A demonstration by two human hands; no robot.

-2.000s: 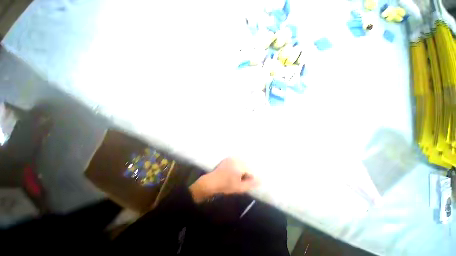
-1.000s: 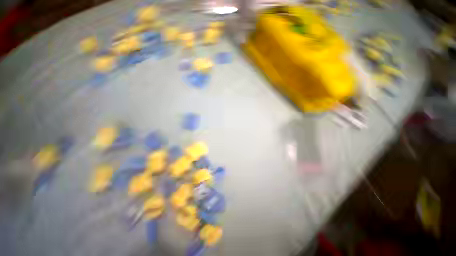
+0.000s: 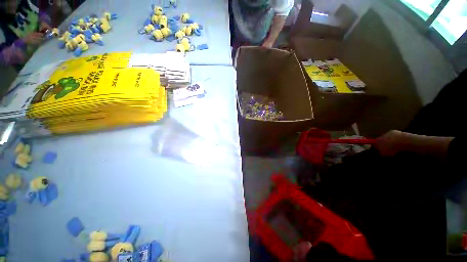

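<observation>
A red plastic stool [image 3: 320,225] is tilted beside the table at the lower right. A hand, apparently my right hand [image 3: 302,249], grips its lower edge; it is small, dark and partly cut off by the bottom edge. My left hand is not in view. Blue-and-yellow plush toys [image 3: 123,248] lie loose on the pale-blue table cloth [image 3: 153,189] at the bottom. More lie at the left edge. Shiny clear poly bags [image 3: 176,140] lie flat near the table's middle, in front of a thick stack of yellow printed card sleeves [image 3: 107,97].
Small white printed cards [image 3: 189,94] lie beside the stack. An open carton [image 3: 274,84] holds bagged toys; a larger one [image 3: 333,74] holds yellow printed packaging. Another person's hand [image 3: 391,142] holds a red dustpan [image 3: 313,146]. Other people are at the far left and far middle.
The view has swung right, from the table surface to its edge and the floor. The stool, dustpan and cartons have come into view. The blur has lessened.
</observation>
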